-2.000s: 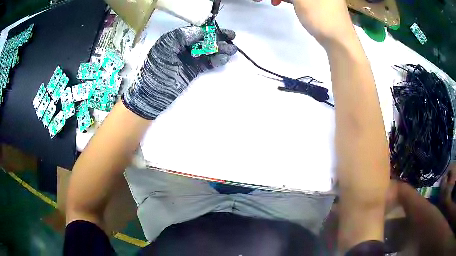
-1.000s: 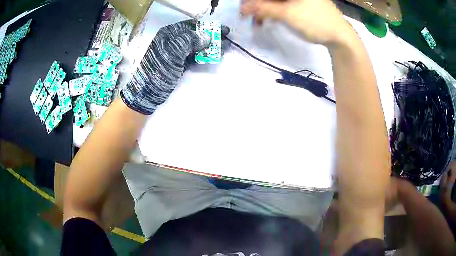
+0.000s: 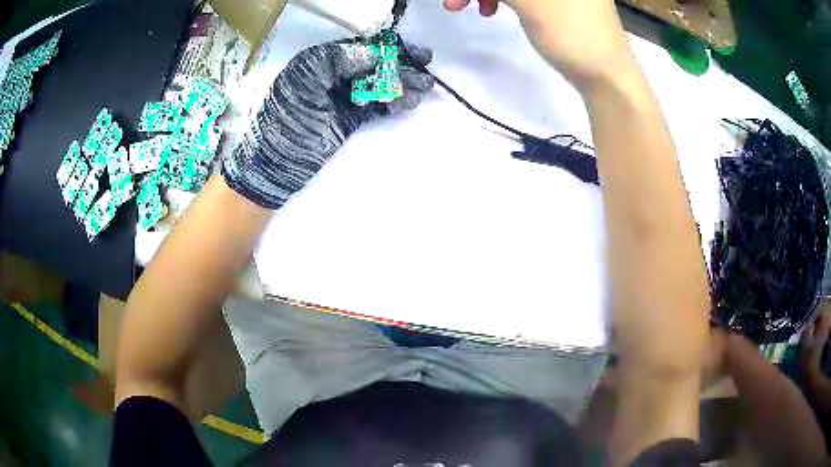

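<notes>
My left hand point(image 3: 351, 87), in a mottled grey-black knit glove, holds a small green circuit board point(image 3: 378, 75) at the top centre. A thin black cable runs from the gloved fingers down to the right, to its folded bundle point(image 3: 558, 155) on the white sheet; my right forearm covers the bundle's right end. A dark slim tip point(image 3: 398, 13) points down at the board's upper end. My bare right hand point(image 3: 519, 7) is at the top edge, partly cut off; what its fingers hold, if anything, cannot be seen.
Loose green boards point(image 3: 178, 137) lie at left, partly on a black surface point(image 3: 55, 214). Green board strips point(image 3: 23, 87) lie at the far left. A large black cable pile point(image 3: 774, 228) is at right. A yellowish-tan funnel shape point(image 3: 251, 16) is at the top left. Another person's arm point(image 3: 770, 392) is at the lower right.
The board in my left hand tilted and dropped slightly, then came back up. My right hand came into view lower down a second ago and has moved back up to the top edge.
</notes>
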